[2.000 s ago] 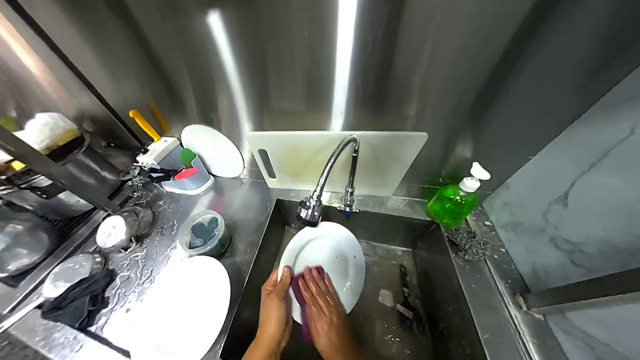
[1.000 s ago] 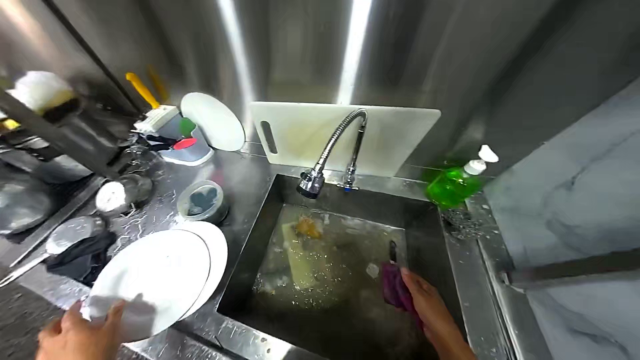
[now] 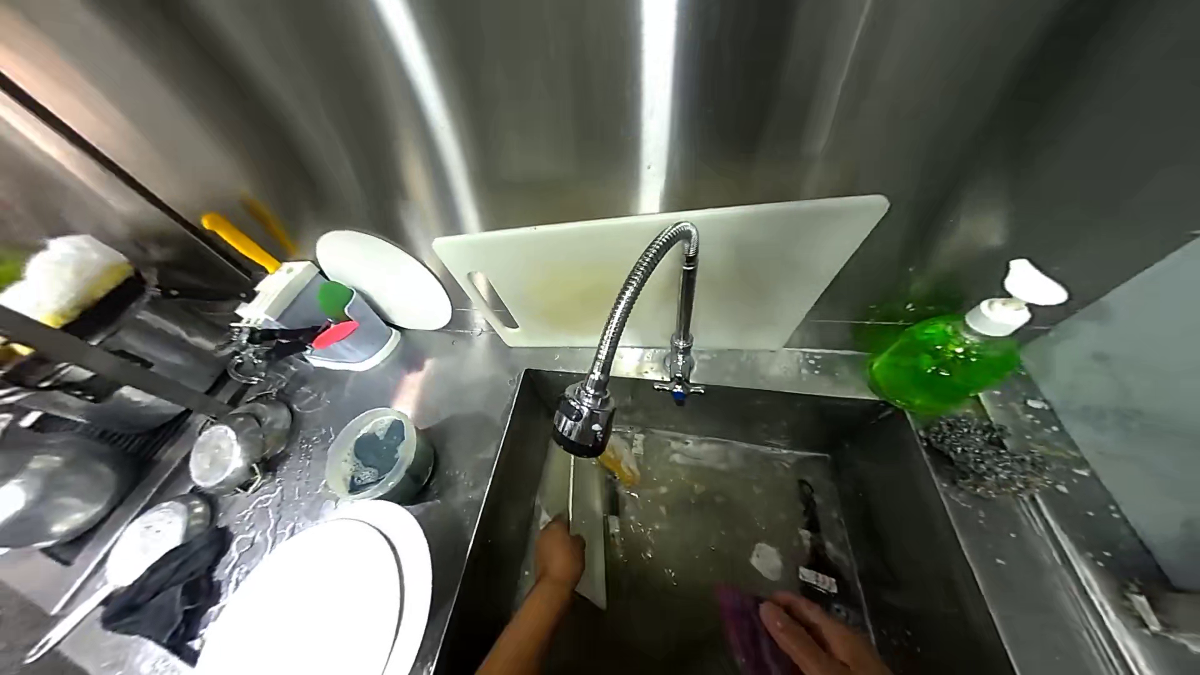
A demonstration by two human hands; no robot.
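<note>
My left hand (image 3: 560,555) reaches into the left side of the steel sink and grips a pale, flat, board-like piece (image 3: 587,525) that stands tilted there. A purple cloth (image 3: 750,630) is in my right hand (image 3: 816,633), low in the sink's right half; both are slightly blurred. Above the sink hangs the head of a flexible chrome faucet (image 3: 584,419). Cloudy water with bits of food covers the sink bottom, where a dark-handled utensil (image 3: 814,553) lies at the right. Two overlapping white plates (image 3: 314,600) rest on the counter to the left.
A white cutting board (image 3: 750,272) leans on the wall behind the faucet. Green liquid soap in a pump bottle (image 3: 942,361) and a metal scourer (image 3: 984,455) are at the right. Leftward are a tub of soapy water (image 3: 380,455), a utensil holder (image 3: 352,328), a black cloth (image 3: 169,591) and metal pots.
My left hand has left the plates on the counter and taken hold of the pale piece, which lay flat in the sink earlier. The plate from two seconds ago is out of the sink.
</note>
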